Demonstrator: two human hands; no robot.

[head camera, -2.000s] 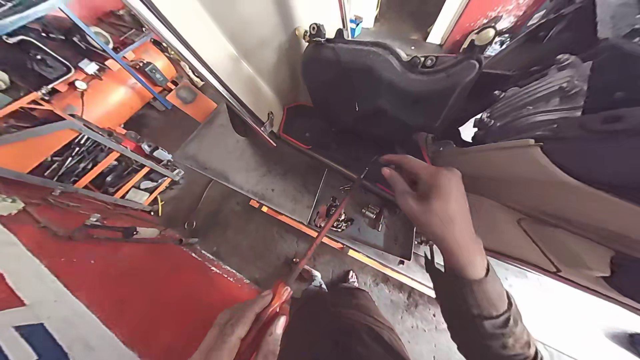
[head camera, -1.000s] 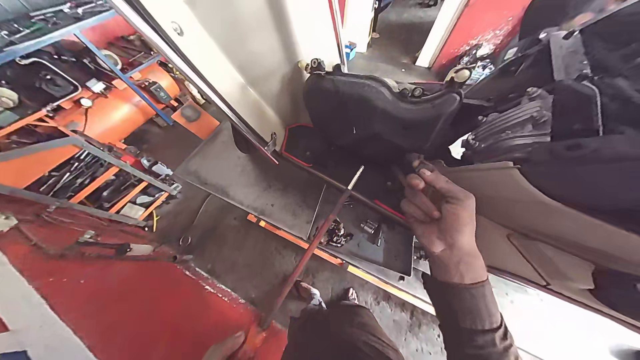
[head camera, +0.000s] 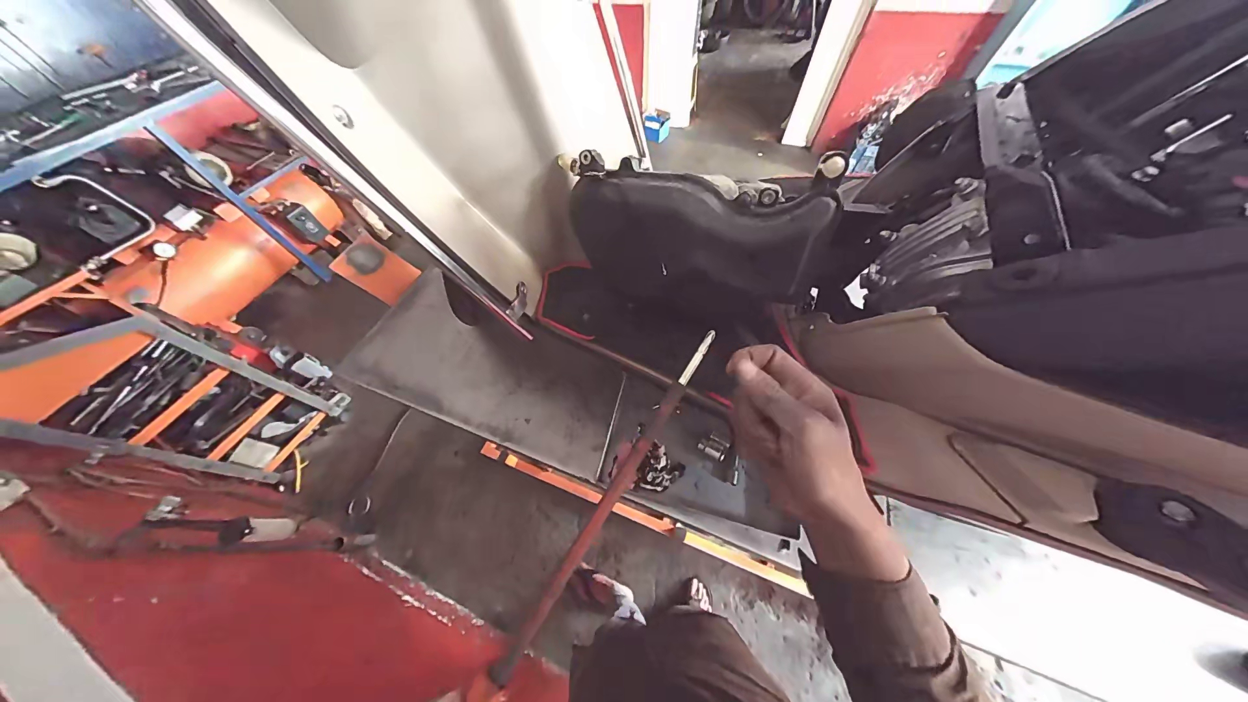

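A long screwdriver (head camera: 597,526) with a red-covered shaft and a bare metal tip slants up from the bottom edge, where part of its orange handle shows. My left hand is out of the picture below that handle. My right hand (head camera: 799,439) is just right of the tip, apart from it, with thumb and fingers pinched together; whether something small sits between them cannot be told. Beneath the shaft, a dark metal tray (head camera: 697,507) holds small metal parts (head camera: 658,468) and a metal cylindrical piece (head camera: 717,447). Beyond the tip is a black moulded seat panel (head camera: 702,234).
A cream vehicle door panel (head camera: 439,107) rises at upper left, and beige trim (head camera: 907,380) runs along the right. Orange-framed tool racks (head camera: 185,419) and an orange compressor tank (head camera: 234,263) stand at left. A metal plate (head camera: 487,361) adjoins the tray.
My right hand has drawn back from the screwdriver's shaft, and the bare metal tip now shows. My left hand, seen at the handle earlier, has left the view.
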